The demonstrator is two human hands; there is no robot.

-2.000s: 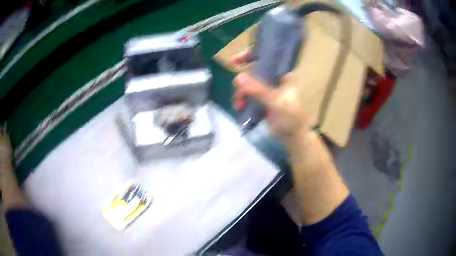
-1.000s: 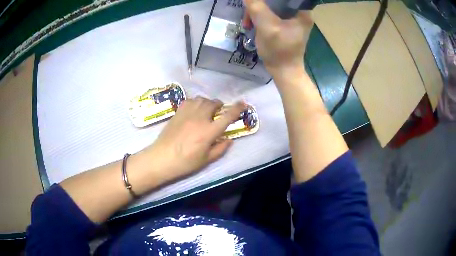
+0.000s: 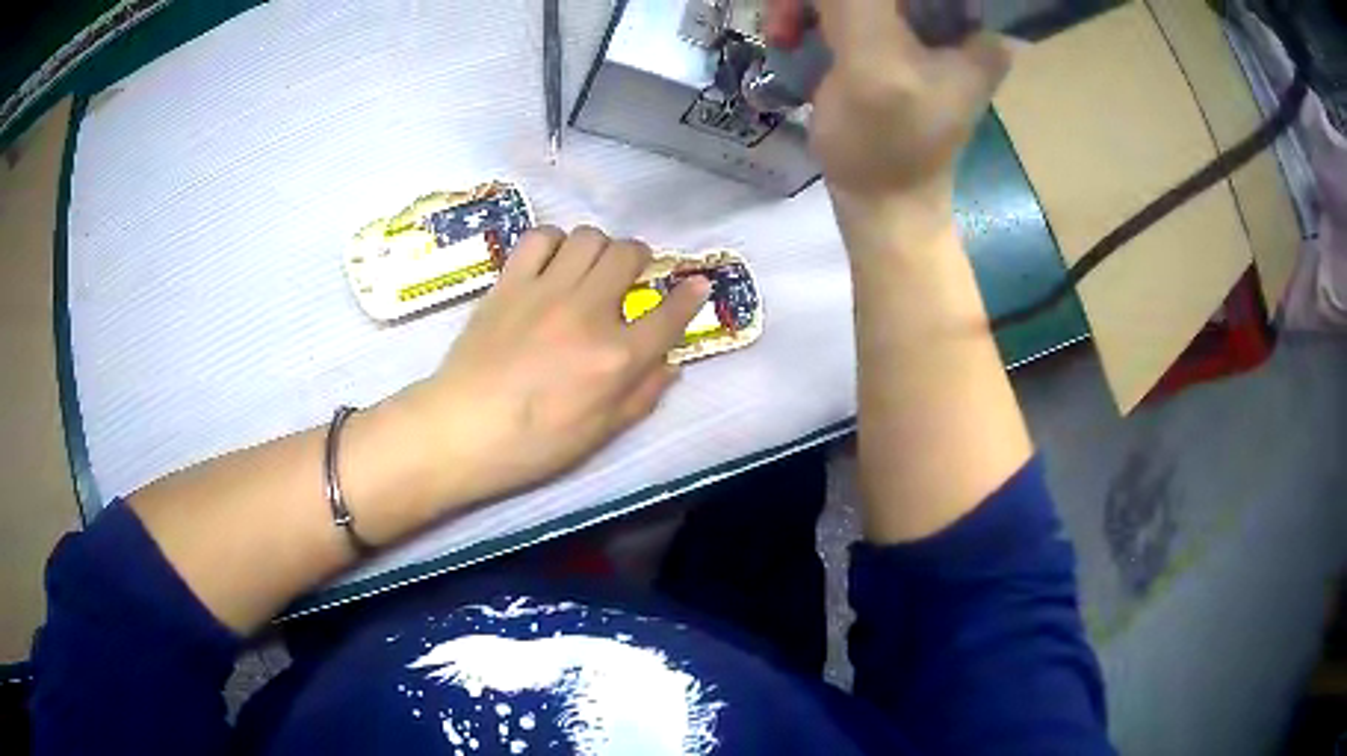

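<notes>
Two oblong device half-shells lie open side up on the white ribbed mat (image 3: 222, 222). My left hand (image 3: 569, 347) rests over the near end of the right half-shell (image 3: 724, 303), with fingertips on it. The left half-shell (image 3: 440, 251) lies just beyond my left knuckles. Both show yellow parts and a dark circuit board. My right hand (image 3: 904, 111) is raised at the front of the screw feeder (image 3: 694, 104), gripping the dark electric screwdriver (image 3: 941, 18), which is mostly cut off by the top edge. Its tip is hidden or blurred.
A thin dark metal tool (image 3: 553, 81) lies left of the feeder. Cardboard (image 3: 1101, 163) lies at the right with the black cord (image 3: 1167, 207) looping over it, and more cardboard (image 3: 30, 355) is at the far left. The bench's green edge (image 3: 591, 517) runs along the front.
Over the last second, the view has shifted, so the shells and feeder sit slightly higher. My left hand stays on the right shell. My right hand remains raised with the screwdriver by the feeder.
</notes>
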